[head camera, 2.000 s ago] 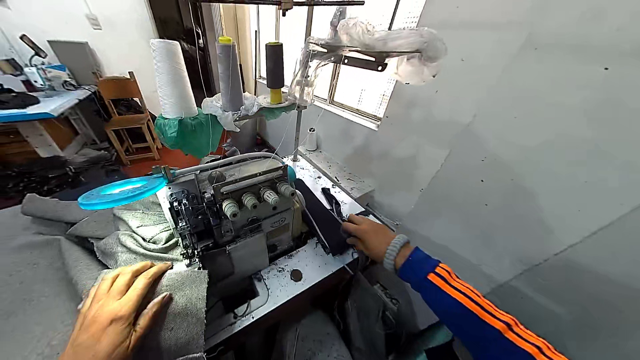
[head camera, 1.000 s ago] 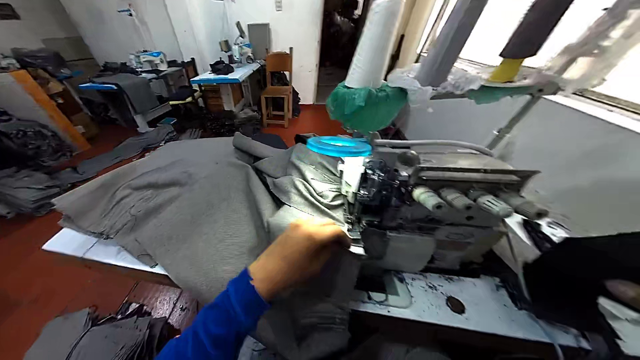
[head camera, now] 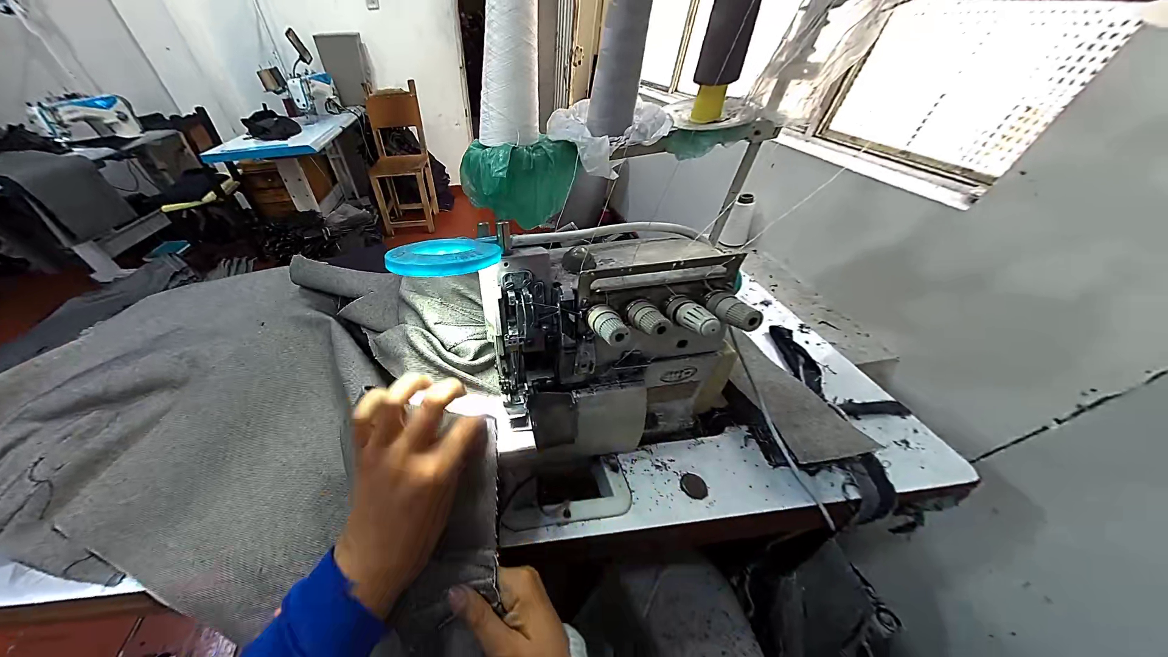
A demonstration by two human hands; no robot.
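Note:
An overlock sewing machine [head camera: 630, 347] stands on a white table, with a blue ring-shaped lamp or magnifier [head camera: 443, 257] at its upper left. Grey fabric [head camera: 219, 392] spreads over the left side of the table. My left hand [head camera: 411, 474], fingers bent, presses on a dark grey fabric piece [head camera: 470, 511] just in front of the presser foot [head camera: 517, 411]. Lower down, my right hand [head camera: 516, 616] pinches the edge of that piece between thumb and fingers. The piece's stitched-looking edge runs between both hands.
Thread cones [head camera: 509, 73] stand above and behind the machine. A grey fabric piece [head camera: 798, 406] and dark scraps lie on the table [head camera: 903, 447] at the right. A grey wall and window border that side. A wooden chair [head camera: 399, 160] and other sewing stations stand behind.
My right hand has moved from the right side of the table to the fabric edge in front of the machine. A grey piece now lies at the right, where dark cloth was.

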